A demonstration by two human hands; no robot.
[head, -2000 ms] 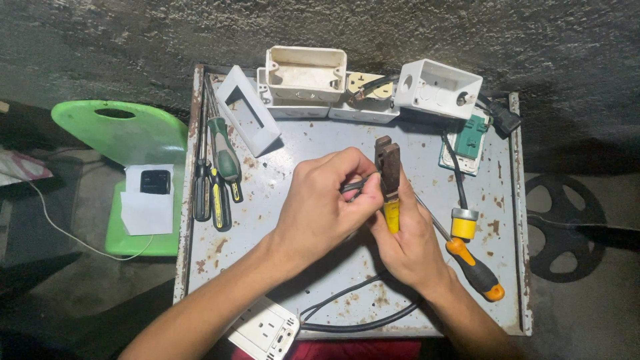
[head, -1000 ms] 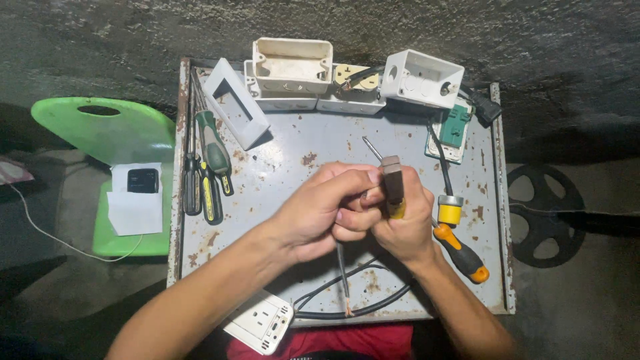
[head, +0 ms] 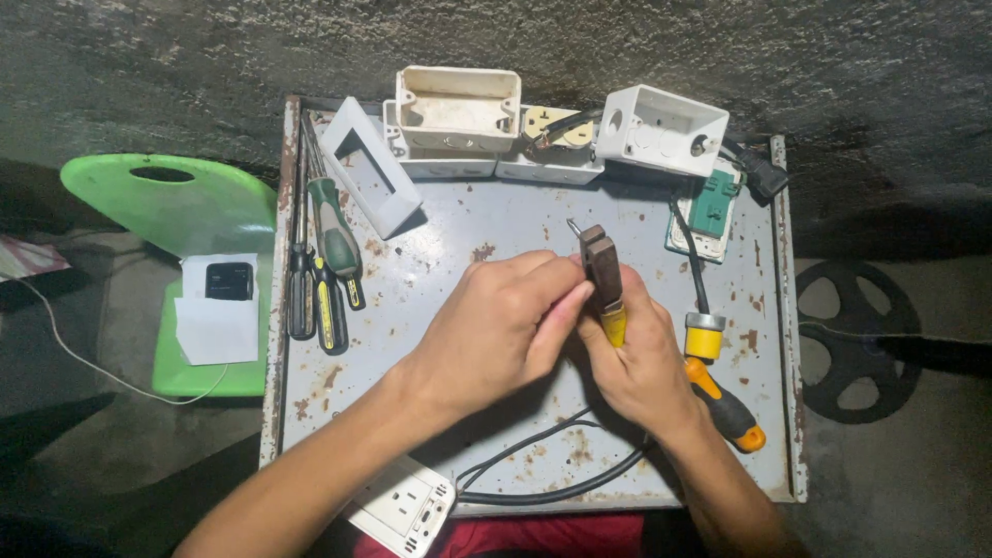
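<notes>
My right hand (head: 639, 360) grips yellow-handled pliers (head: 604, 279), their rusty jaws pointing up over the middle of the metal table. My left hand (head: 504, 325) is closed beside the jaws, fingertips pinched; what lies between them is hidden, though a dark wire was there earlier. A screwdriver tip (head: 573, 226) shows just behind the jaws. Below the hands, a black cable (head: 554, 494) runs along the near edge to a white outlet plate (head: 399, 504). To the right of my right hand lies an orange and black screwdriver handle (head: 725, 404).
White electrical boxes (head: 459, 108) and a faceplate frame (head: 372, 167) stand along the back. Several screwdrivers (head: 329, 306) lie at the left. A green-backed outlet (head: 709, 205) and yellow plug (head: 704, 336) lie right. A green chair (head: 170, 341) holds paper and a black device (head: 229, 280).
The wire end that hung below my left hand one second ago is out of sight. My hands have shifted around the pliers, which stay in my right hand.
</notes>
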